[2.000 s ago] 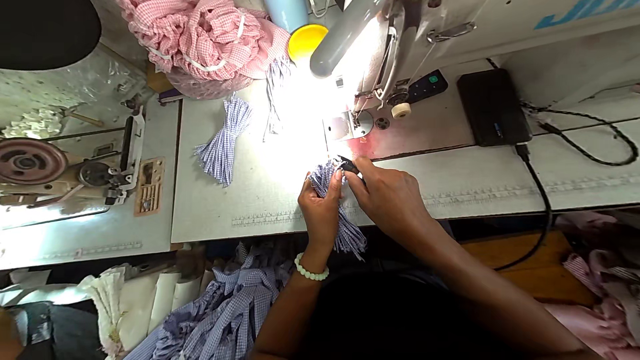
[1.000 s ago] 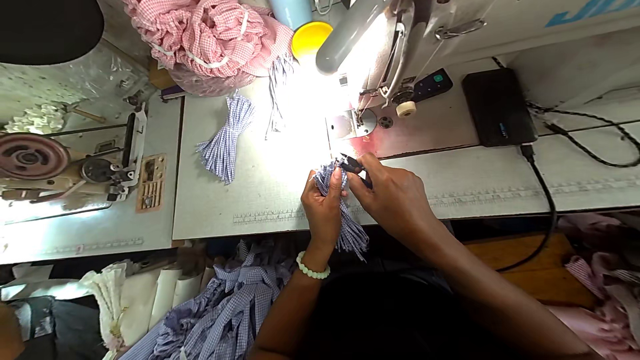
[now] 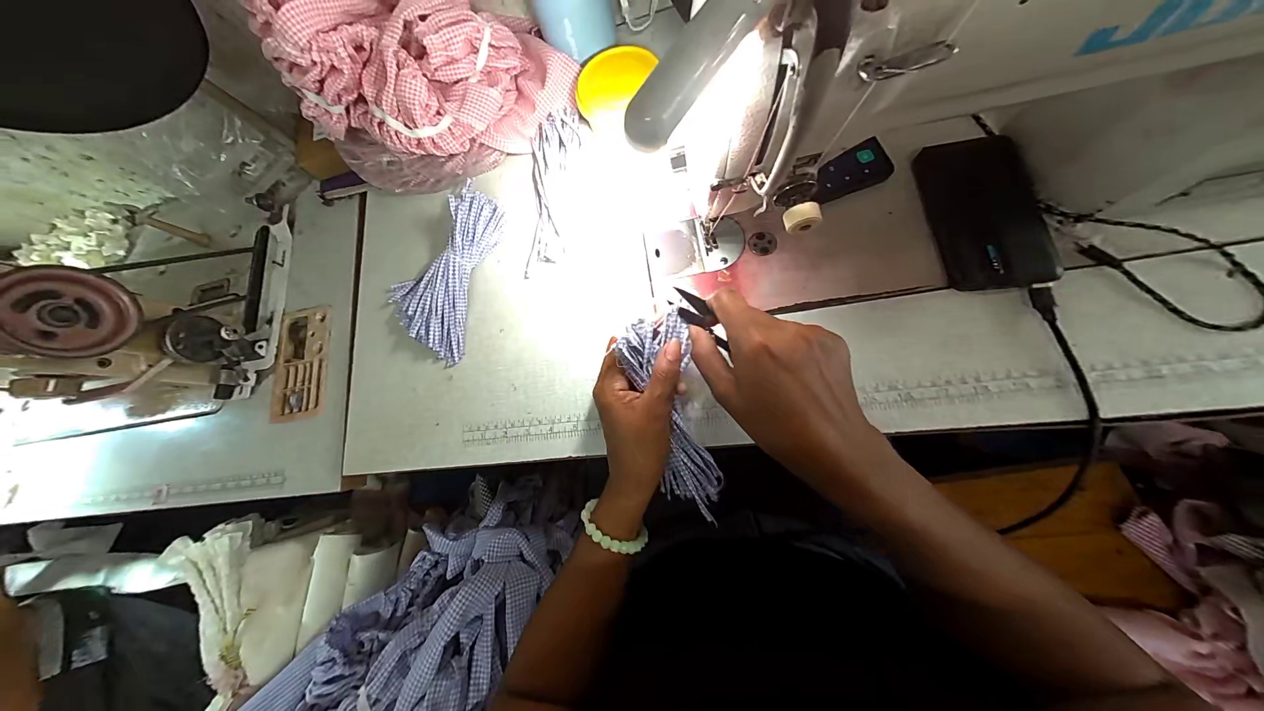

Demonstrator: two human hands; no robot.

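Observation:
My left hand (image 3: 640, 405) grips a bundle of blue gingham fabric strips (image 3: 691, 461) at the table's front edge, its loose ends hanging below the fingers. My right hand (image 3: 780, 365) holds small black thread snips (image 3: 699, 310), their blades apart at the top of the bundle, close to the left thumb. Just beyond the hands are the presser foot and needle plate (image 3: 726, 245) of a sewing machine (image 3: 948, 59). Another tied bundle of blue gingham strips (image 3: 452, 276) lies to the left, and thin strips (image 3: 549, 193) lie in the lamp's glare.
Pink gingham fabric (image 3: 425, 79) is heaped at the back left, beside a yellow cup (image 3: 614, 84). A black power bank (image 3: 986, 212) with cables sits at the right, near a dark remote (image 3: 854, 170). A second machine (image 3: 128, 341) stands left. Blue gingham strips (image 3: 474, 592) hang below the table edge.
The snips' blades stand out more plainly above the bundle than before. Both hands stay at nearly the same place, still holding the bundle and the snips.

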